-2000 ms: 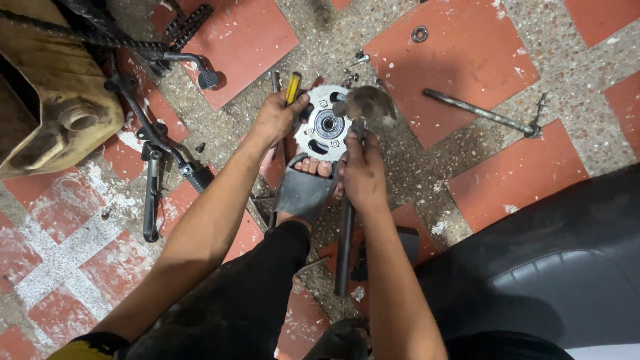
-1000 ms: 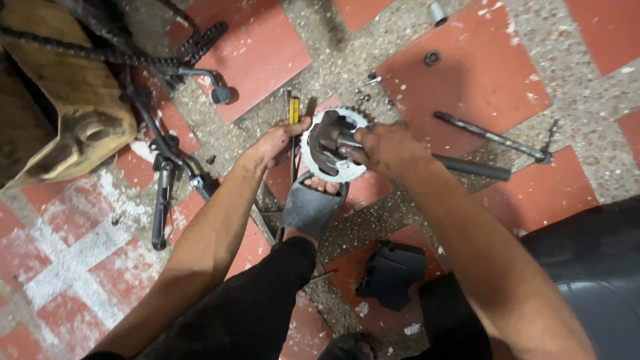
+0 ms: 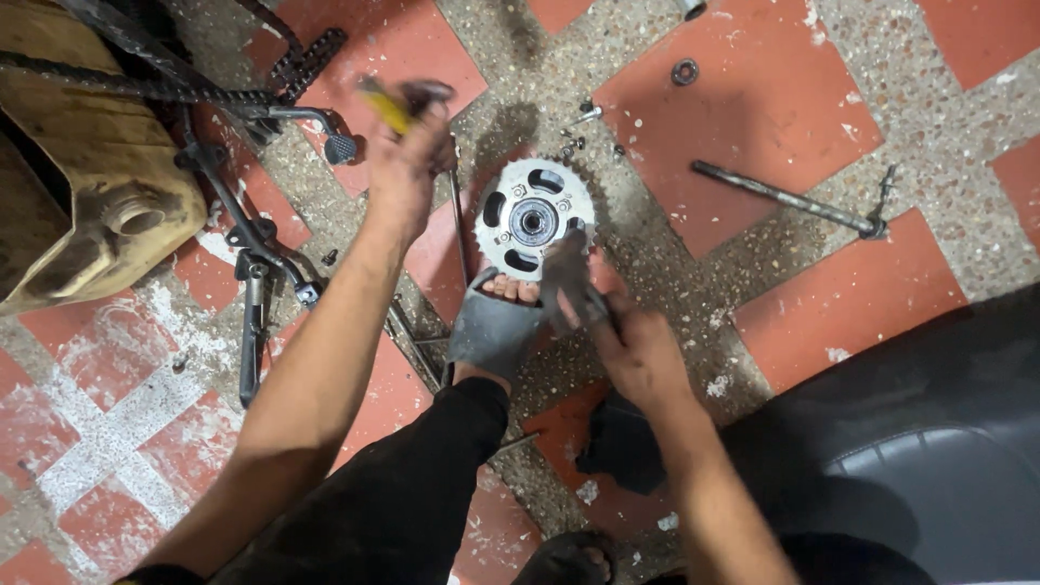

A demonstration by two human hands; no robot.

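Observation:
A toothed metal rear sprocket (image 3: 534,220) with slots and a central bearing lies face up, touching the toes of my sandaled foot (image 3: 497,325). Up and left of it, my left hand (image 3: 410,166) is closed on a yellow-handled tool (image 3: 388,107), blurred by motion; its kind is unclear. My right hand (image 3: 642,349) grips a hammer by its handle near the head (image 3: 569,280), which is blurred and overlaps the sprocket's lower right edge. Whether the head touches the sprocket cannot be told.
Small bolts (image 3: 573,146), a round ring (image 3: 684,71) and an axle rod (image 3: 784,197) lie on the tiled floor. At left are a dirty plastic container (image 3: 97,162), a drive chain (image 3: 146,88) and a metal stand (image 3: 236,203). A black motorcycle seat (image 3: 918,455) fills the lower right.
My left hand has moved up and away from the sprocket with the yellow-handled tool. My right hand has moved down, and the hammer head no longer covers the sprocket's centre.

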